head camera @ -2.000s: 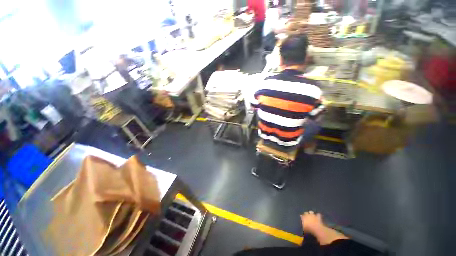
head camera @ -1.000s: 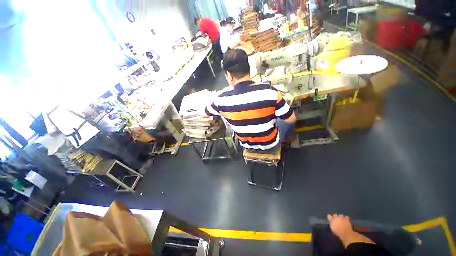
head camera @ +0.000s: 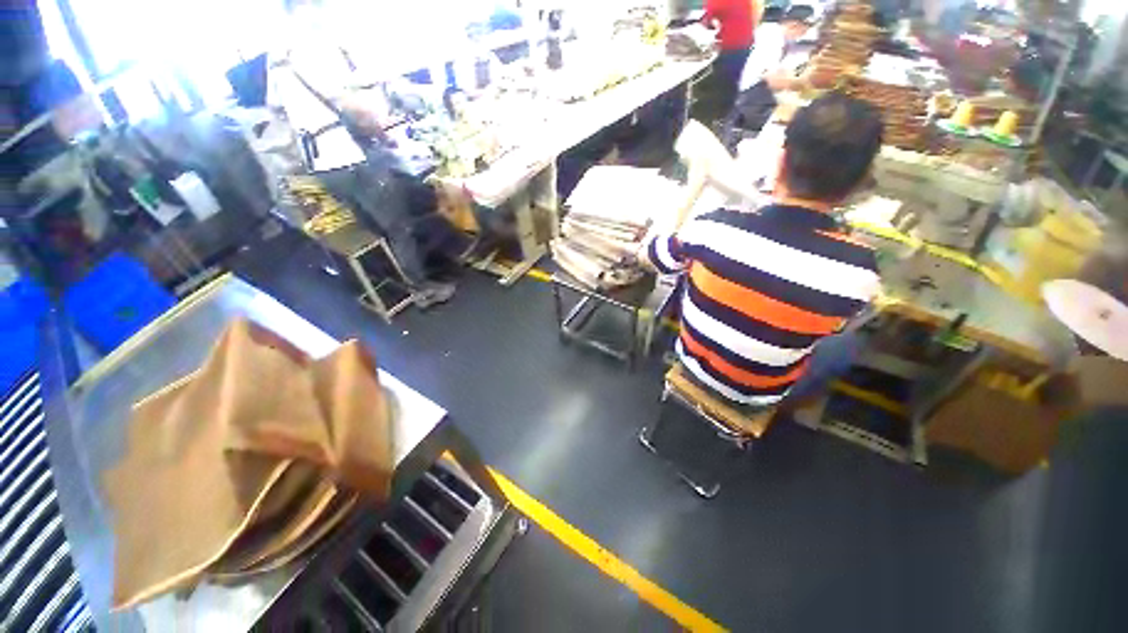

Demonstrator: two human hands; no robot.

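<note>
Neither of my hands is in the picture. Nearest in front of me, at the lower left, brown pieces (head camera: pixel 198 458) lie in a loose, folded pile on a metal table (head camera: pixel 278 324). Several of their layers fan out towards the table's right edge. Nothing is seen holding or touching them.
A person in a striped shirt (head camera: pixel 779 291) sits on a stool, back to me, at a sewing machine table (head camera: pixel 977 303). A panel stack (head camera: pixel 606 223) lies on a stand beside them. A yellow line (head camera: pixel 594 544) crosses the floor. Blue bins (head camera: pixel 124 303) stand left. A long white table (head camera: pixel 594 118) runs behind.
The view has swung, and more of the metal table and brown pieces shows. The hand seen earlier at the lower right is out of the picture. The seated person now has a pale piece raised.
</note>
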